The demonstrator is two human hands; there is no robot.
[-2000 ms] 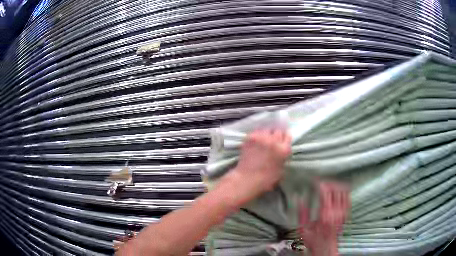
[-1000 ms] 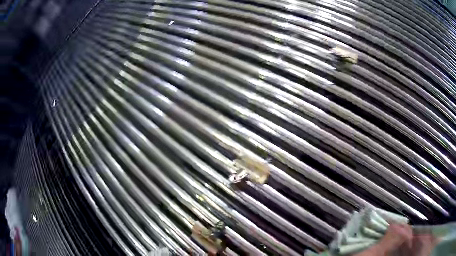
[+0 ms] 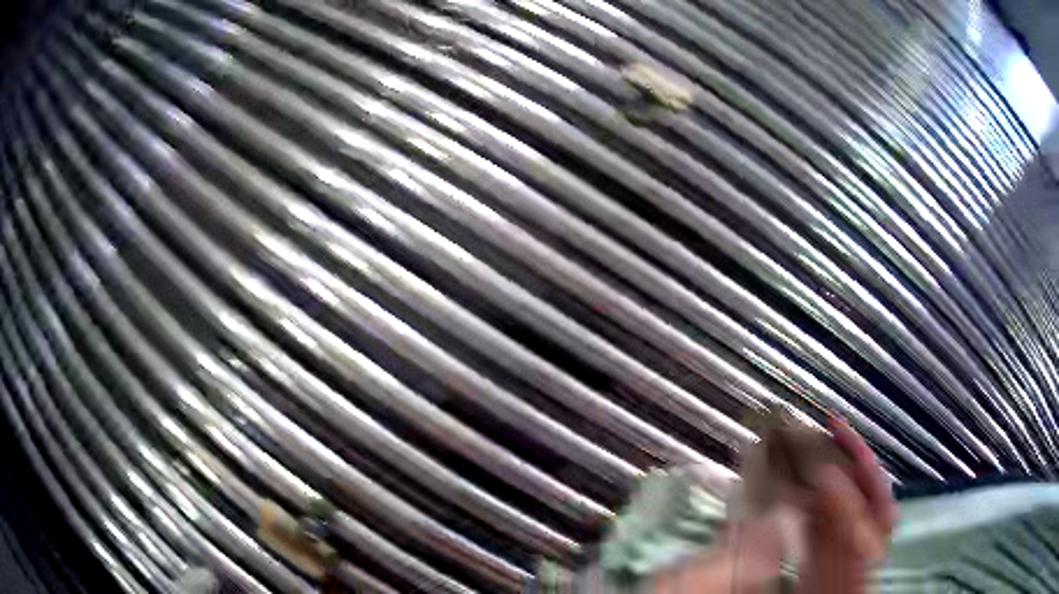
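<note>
The pale green curtain point(image 3: 987, 540) lies at the lower right, its gathered pleated end point(image 3: 668, 522) showing folds over the rods. My left hand point(image 3: 726, 569) is cut off by the bottom edge and closed at the gathered end. My right hand point(image 3: 854, 493) is just to its right, blurred, with its fingers around a small brownish thing point(image 3: 784, 458) that looks like a clip with a tan pad. The hands overlap, so their exact grips are partly hidden. Whether the clip grips the cloth cannot be told.
Long silver rods point(image 3: 465, 290) with dark gaps fill most of the view. A tan-padded clip point(image 3: 656, 87) rests on them at the top. Another clip point(image 3: 290, 540) rests at the lower left. A small pale thing point(image 3: 197, 580) shows at the bottom edge.
The view has turned and shifted. The middle tan-padded clip is gone from its place on the rods, and a similar brownish thing shows at my hands. Both hands now show beside the gathered end.
</note>
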